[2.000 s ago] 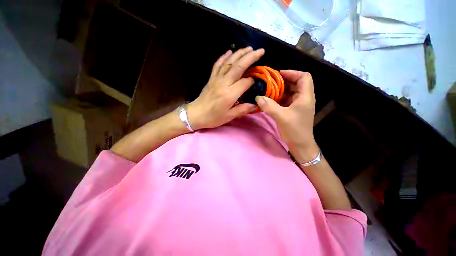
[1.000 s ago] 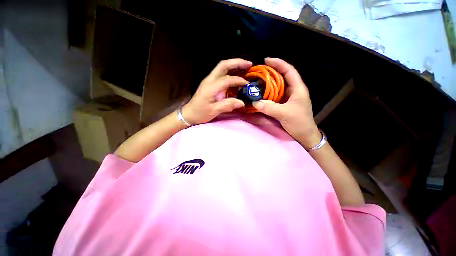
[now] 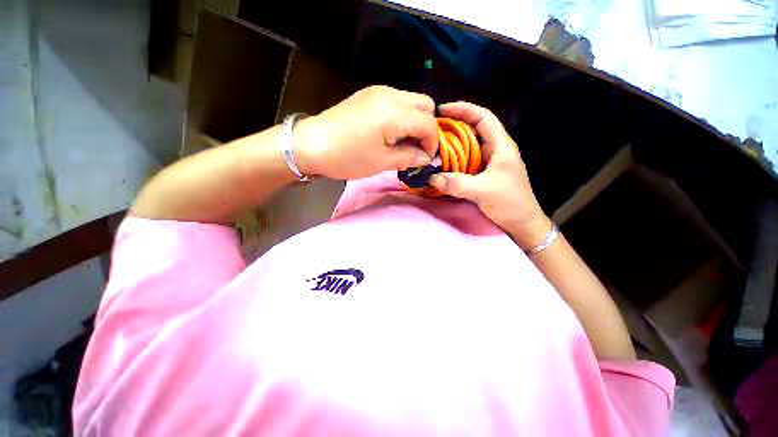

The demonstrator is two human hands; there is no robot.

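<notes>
An orange coil, a cable or hose, is held close in front of my chest. A dark fitting shows at its lower left side. My right hand grips the coil from the right, thumb below and fingers above. My left hand is at the coil's left side, back of the hand up, with bent fingertips pinching at the dark fitting. The fingers hide the coil's left part, and what exactly the fingertips pinch cannot be told.
The white table, with a worn dark edge, crosses the upper right beyond my hands. Pale flat sheets lie on it. An open brown carton stands at the left, and another carton is low at the right.
My left hand has turned over, elbow raised outwards, and its fingertips have closed in at the dark fitting. The fitting's pale-marked round face no longer shows. My right hand keeps its hold.
</notes>
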